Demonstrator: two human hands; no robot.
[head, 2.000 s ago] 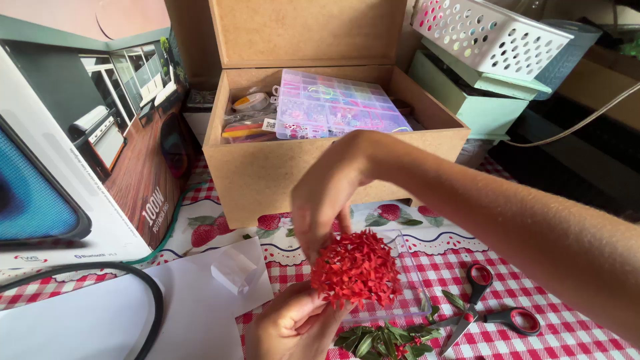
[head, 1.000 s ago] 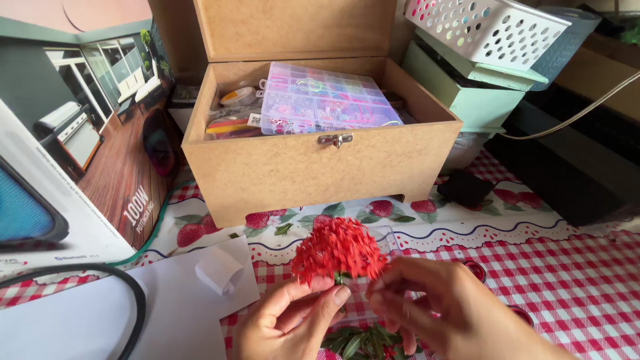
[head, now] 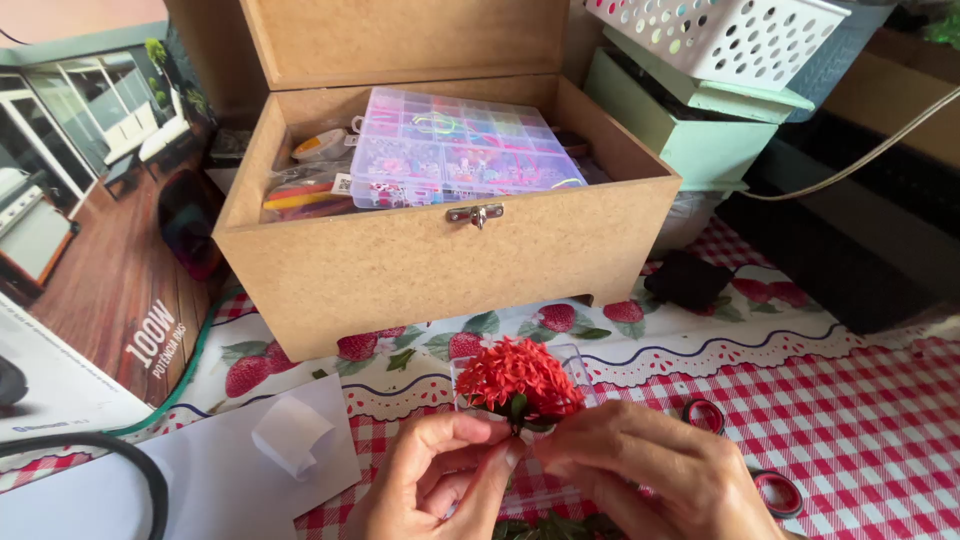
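A cluster of small red flowers (head: 521,379) stands upright in my left hand (head: 442,472), its short stem pinched between thumb and forefinger. My right hand (head: 660,465) is just right of the stem, its fingertips at the lower edge of the blooms; whether they grip a leaf or part of the stem is hidden. Behind the flowers lies a clear plastic box (head: 581,367), partly covered by them and my hands. Green leaves (head: 555,527) lie below my hands at the bottom edge. Scissors with red and black handles (head: 778,493) are partly hidden by my right hand.
A wooden chest (head: 450,277) with its lid up holds a plastic bead organizer (head: 465,146). White paper (head: 225,465) with a folded paper piece (head: 292,435) and a black cable (head: 154,480) lie left. A printed carton (head: 97,300) borders the left; a white basket (head: 750,45) tops green boxes (head: 675,142) at right.
My right hand has come down from above the flower cluster to beside its stem. The flower cluster was over the clear box in my left hand before too. The view has shifted somewhat.
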